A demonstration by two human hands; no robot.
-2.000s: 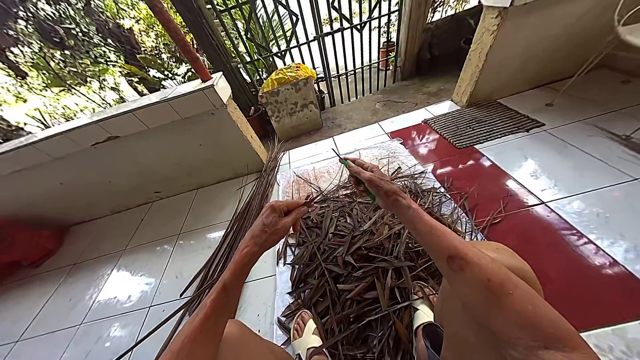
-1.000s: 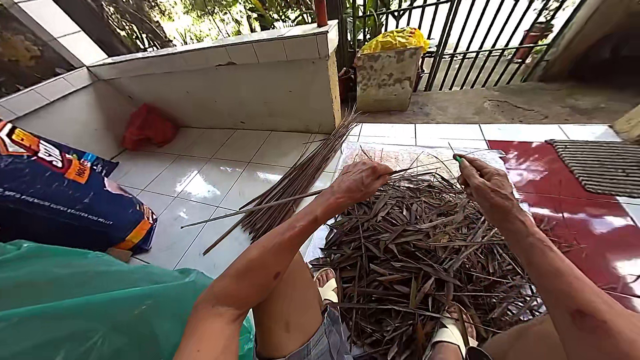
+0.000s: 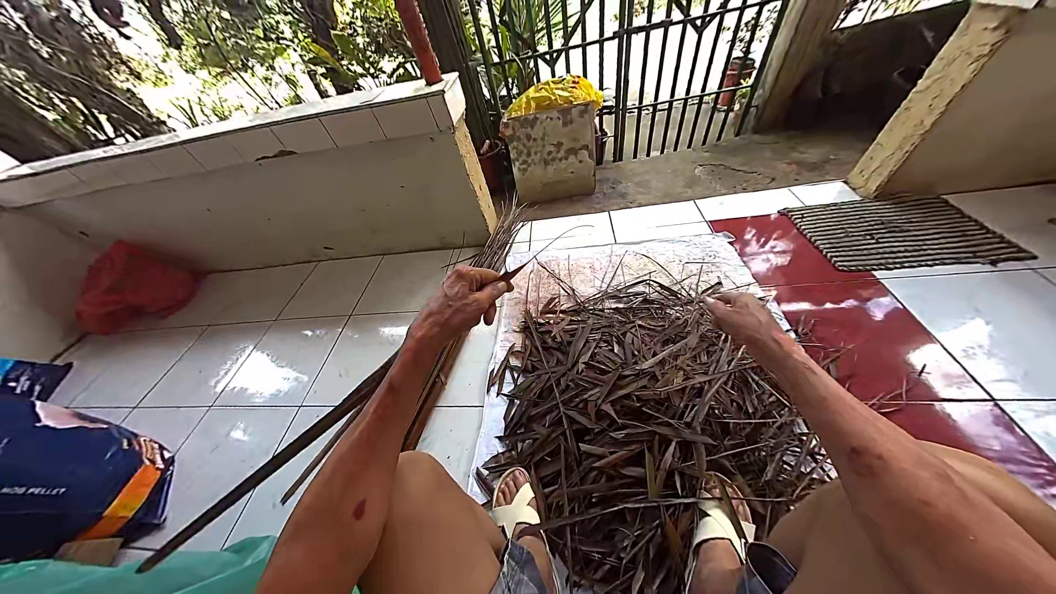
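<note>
My left hand (image 3: 466,301) is closed on a dark palm leaf strip (image 3: 513,271), whose pointed tip sticks out toward the right. Beneath that forearm, long brown palm ribs (image 3: 433,388) lie in a bundle on the floor tiles, their thin ends toward the low wall. At the far right edge of the leaf pile hovers my right hand (image 3: 738,315), fingers curled; whether anything is in them is too small to tell. Dry brown leaf pieces (image 3: 635,396) are heaped between my sandalled feet on a white sheet (image 3: 569,268).
A navy feed bag (image 3: 74,478) and green plastic (image 3: 206,569) are at lower left, with a red plastic bag (image 3: 132,285) near the wall. Ahead are a concrete block (image 3: 551,153) topped with yellow plastic and a metal gate (image 3: 660,74). A ribbed doormat (image 3: 903,233) lies right.
My hands are farther apart than one second ago. The green-handled tool seen earlier in my right hand no longer shows. The view has swung right.
</note>
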